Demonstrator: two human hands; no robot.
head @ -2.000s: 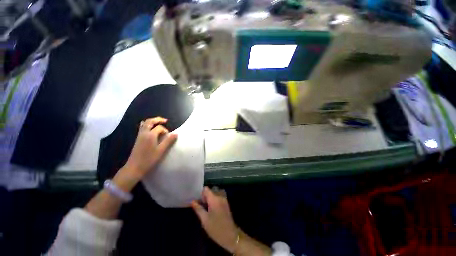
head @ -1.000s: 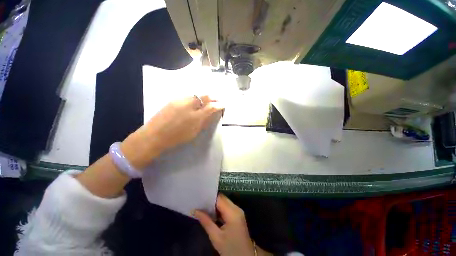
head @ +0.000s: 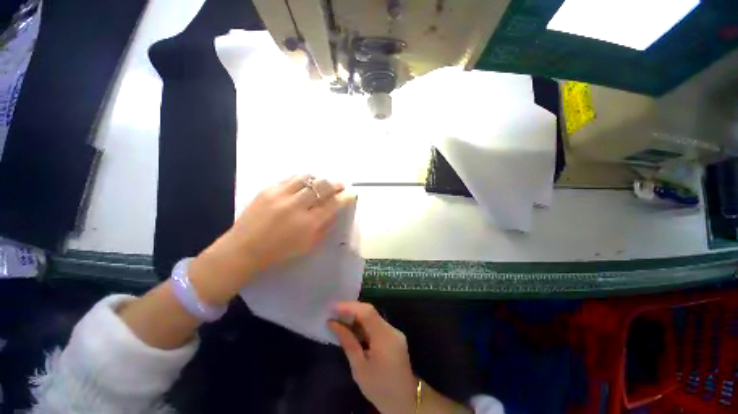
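Observation:
A white-faced piece [head: 303, 279] lies over a black fabric panel [head: 194, 154], its upper part in bright glare under the machine head and its lower end past the table edge. My left hand [head: 287, 222] lies flat on the white piece, fingertips near its right edge below the presser foot area. My right hand [head: 372, 348] pinches the lower right corner of the white piece between thumb and finger. The needle and presser foot [head: 344, 85] are hard to make out in the glare.
White and black cut pieces [head: 506, 154] lie right of the needle. A long black panel stack [head: 53, 121] lies at the left. The green table edge [head: 518, 279] carries a measuring tape. A red basket [head: 615, 340] stands lower right. Snips or a similar tool [head: 668, 192] lie on the machine base.
The white piece and black panel have moved up under the machine head. My left hand has slid down relative to the piece; my right hand still holds its lower end, slightly higher.

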